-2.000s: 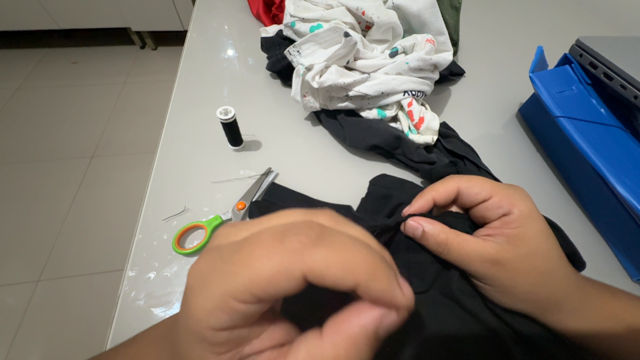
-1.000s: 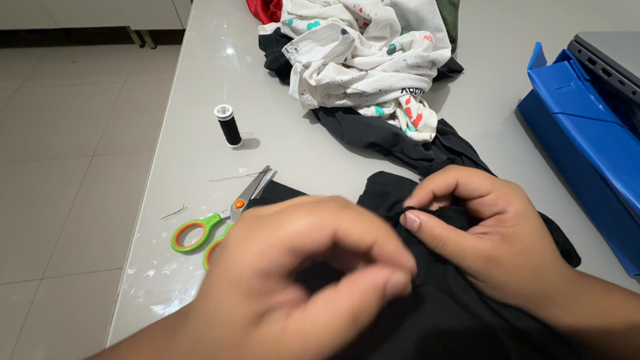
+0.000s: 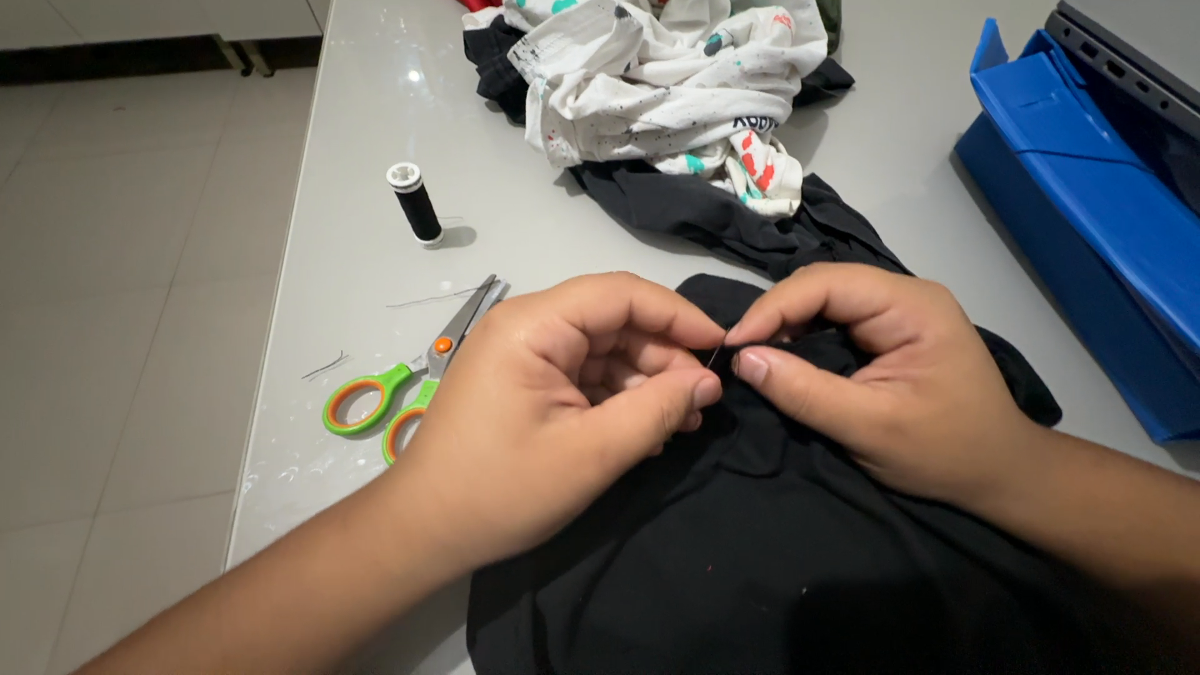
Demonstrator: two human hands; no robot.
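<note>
Black fabric (image 3: 712, 562) lies over the near part of the table. My right hand (image 3: 872, 375) pinches a fold of it between thumb and forefinger. Close beside those fingertips, my left hand (image 3: 600, 375) has a thin sewing needle (image 3: 716, 354) at its thumb and forefinger; how firmly it grips the needle is hard to see. Left of my left hand lie scissors (image 3: 442, 347) with green and orange handles, partly hidden by that hand. Behind them stands a spool of black thread (image 3: 417, 206).
Loose thread pieces (image 3: 325, 366) lie near the table's left edge. Crumpled white patterned cloth (image 3: 656, 94) and dark cloth (image 3: 694, 211) are at the back. A blue plastic folder box (image 3: 1078, 225) stands at right, with a grey laptop (image 3: 1125, 70) on it.
My left hand has moved forward, its fingertips now near my right fingertips, and it covers more of the scissors' handles. My right hand still pinches the black fabric.
</note>
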